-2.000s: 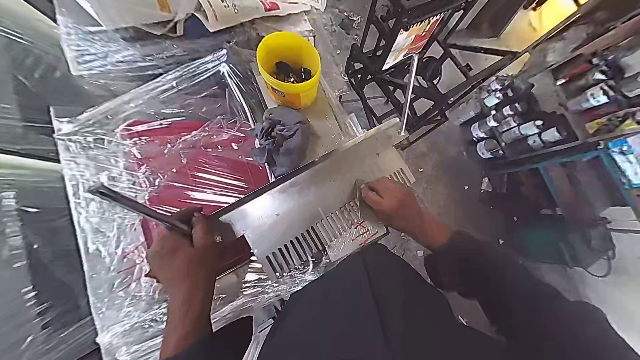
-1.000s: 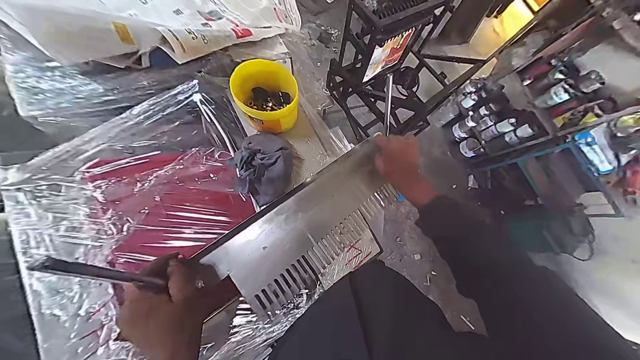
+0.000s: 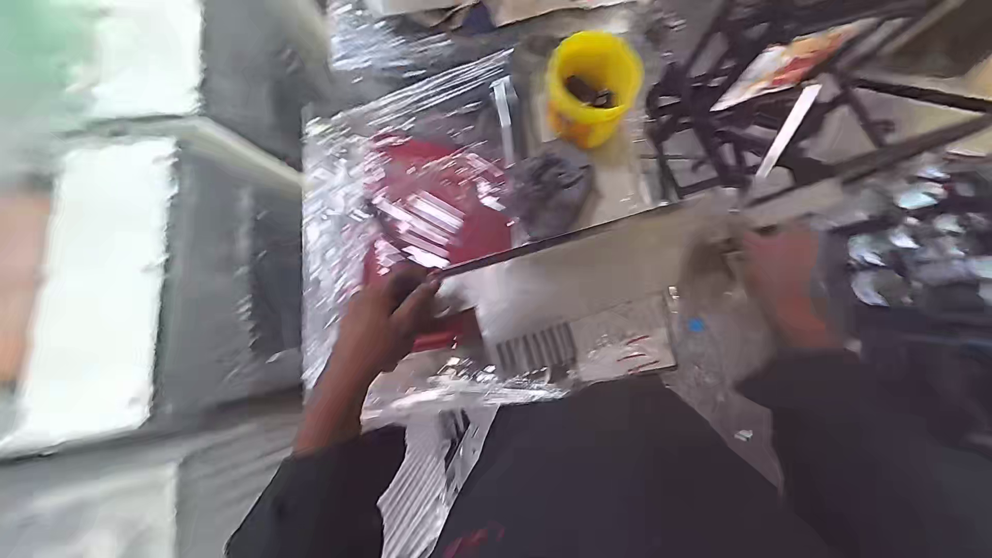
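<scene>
A slotted metal panel (image 3: 573, 271) lies slanted before me, with a dark strip along its far edge. My left hand (image 3: 387, 310) grips its left end, thumb on the near side. Blurred at the right end is my right hand (image 3: 783, 279); its fingers and any grip are unclear. Below the panel's near edge shows a pale board (image 3: 628, 337) with red marks, beside the dark slots. Behind the left part, a red object (image 3: 488, 225) lies under clear plastic film (image 3: 341, 194). A grey cloth (image 3: 550, 186) sits just beyond the panel.
A yellow bucket (image 3: 593, 116) with dark items inside stands beyond the cloth. A black metal frame (image 3: 697, 132) is at the upper right, with a printed sheet (image 3: 790, 62) by it. Blurred bottles (image 3: 914, 194) stand at the far right. Newspaper (image 3: 542, 8) lies at the top.
The right hand has moved rightward along the panel, from its slotted part to its right end. The dark bar projecting left of my left hand earlier no longer shows plainly. The view has swung left.
</scene>
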